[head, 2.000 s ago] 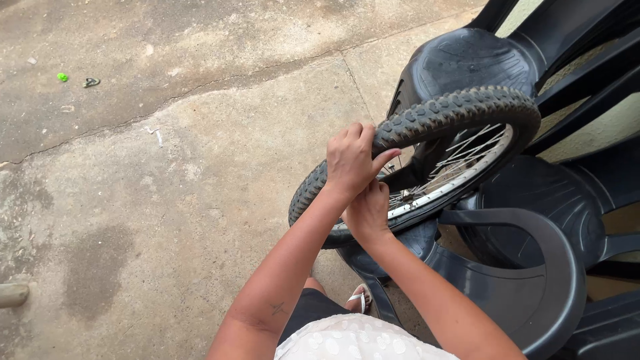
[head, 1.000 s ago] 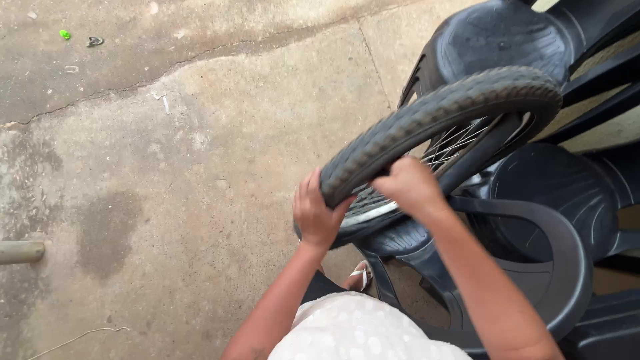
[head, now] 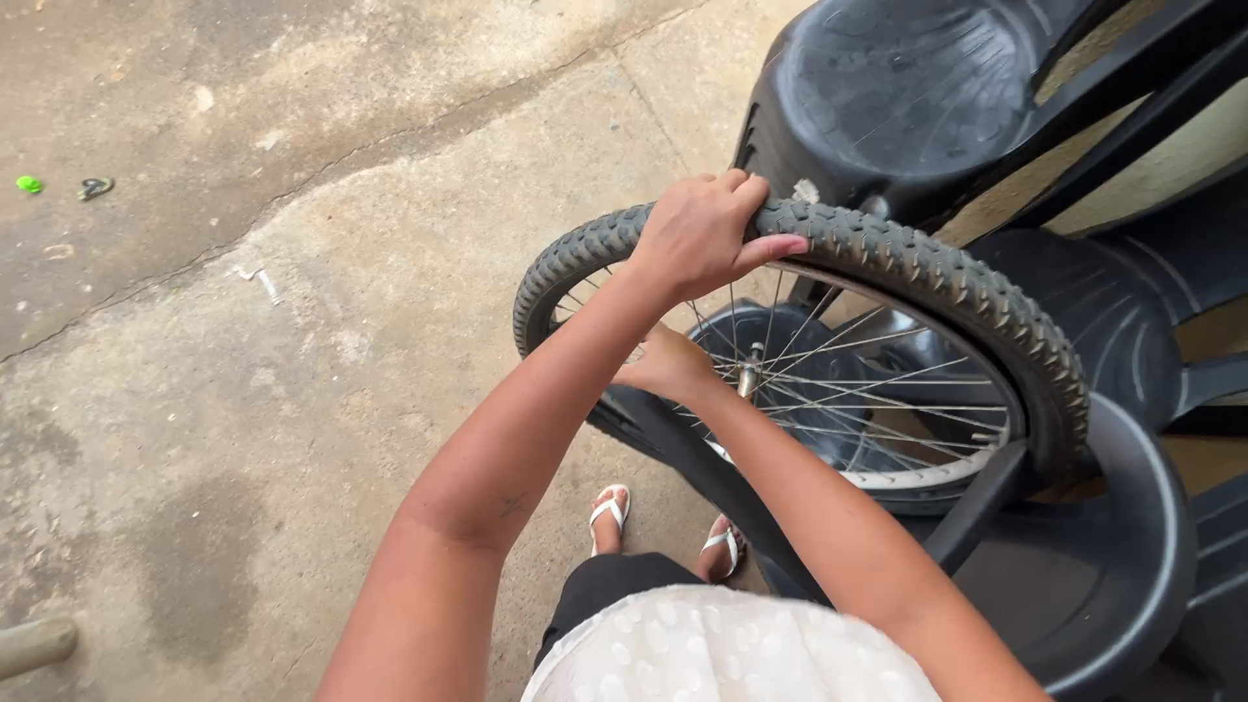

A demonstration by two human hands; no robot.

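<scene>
A bicycle wheel with a knobby black tire (head: pixel 936 268), metal spokes and a pale rim leans among black plastic chairs. My left hand (head: pixel 707 234) grips the tire's upper side, fingers over the tread and thumb along the sidewall. Lower down, behind my left forearm, my right hand (head: pixel 668 366) is at the wheel's near-left side, beside the spokes; its fingertips are partly hidden, so its hold is unclear. A slack black rubber band (head: pixel 697 458), seemingly the inner tube, hangs from the wheel below my right hand. The axle (head: pixel 751 370) shows right of that hand.
Black plastic chairs (head: pixel 907 88) crowd the right side, one with a curved armrest (head: pixel 1160 546) near me. Cracked concrete floor (head: pixel 341 390) spreads left, with a small green object (head: pixel 29 184) and a pipe end (head: pixel 44 645). My feet wear white flip-flops (head: pixel 611 505).
My left hand has moved up along the tire since one second ago. My right hand has shifted left and now lies behind my left forearm. The wheel is turned, showing more of its spokes.
</scene>
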